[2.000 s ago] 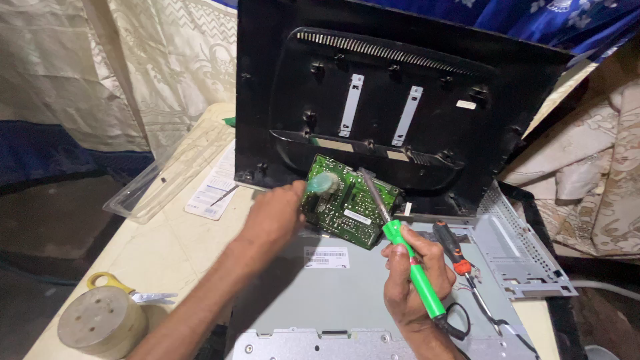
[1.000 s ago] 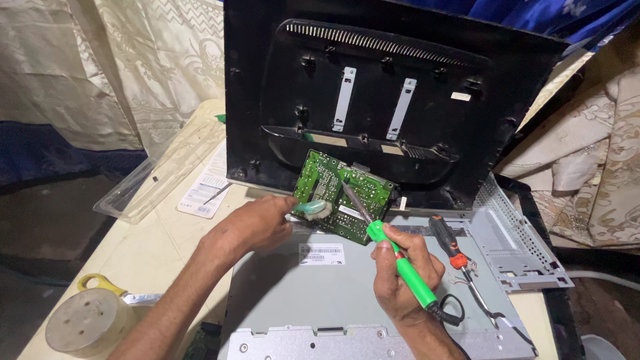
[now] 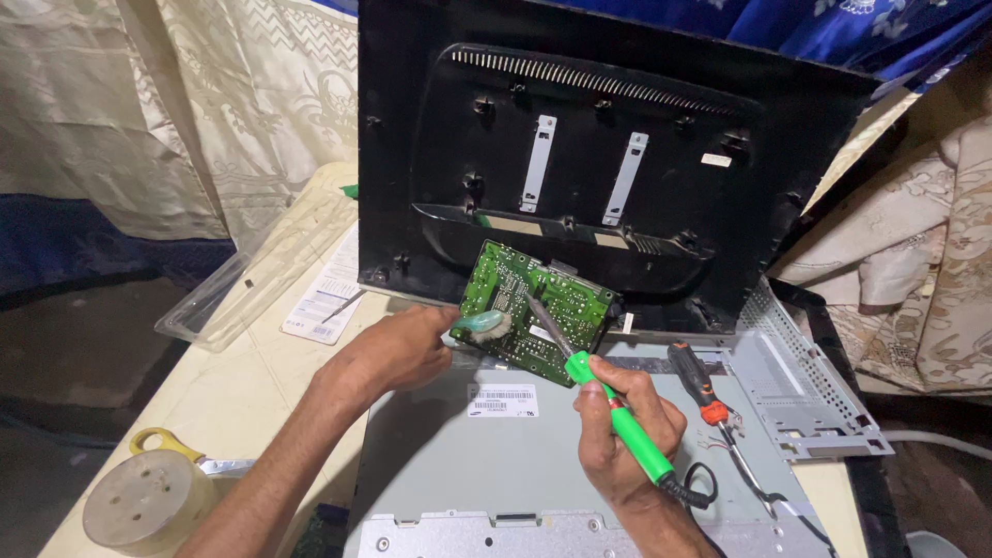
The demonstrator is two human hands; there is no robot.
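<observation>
A green circuit board [image 3: 508, 283] leans, tilted, against the black plastic monitor back cover [image 3: 581, 170], its soldered face toward me. My left hand [image 3: 403, 349] grips a small brush with a translucent green handle [image 3: 479, 320]; its pale bristles [image 3: 493, 329] lie on the lower left part of the board. In my right hand [image 3: 628, 422] is a soldering iron with a bright green handle [image 3: 639, 446]. Its metal shaft crosses the board, and the tip is at the board's middle; whether it touches cannot be told. Both hands are above the grey metal back of a display panel [image 3: 457, 465].
Right of my right hand lie a black and orange screwdriver [image 3: 697, 384], cables and a perforated metal bracket [image 3: 806, 387]. At left are a round container [image 3: 143, 500], yellow-handled scissors [image 3: 170, 446], a clear plastic tray [image 3: 256, 271] and a printed card [image 3: 322, 298] with a thin tool.
The brush in my left hand has moved from the board's upper left down to its lower left part. The soldering iron's tip has shifted toward the middle of the board.
</observation>
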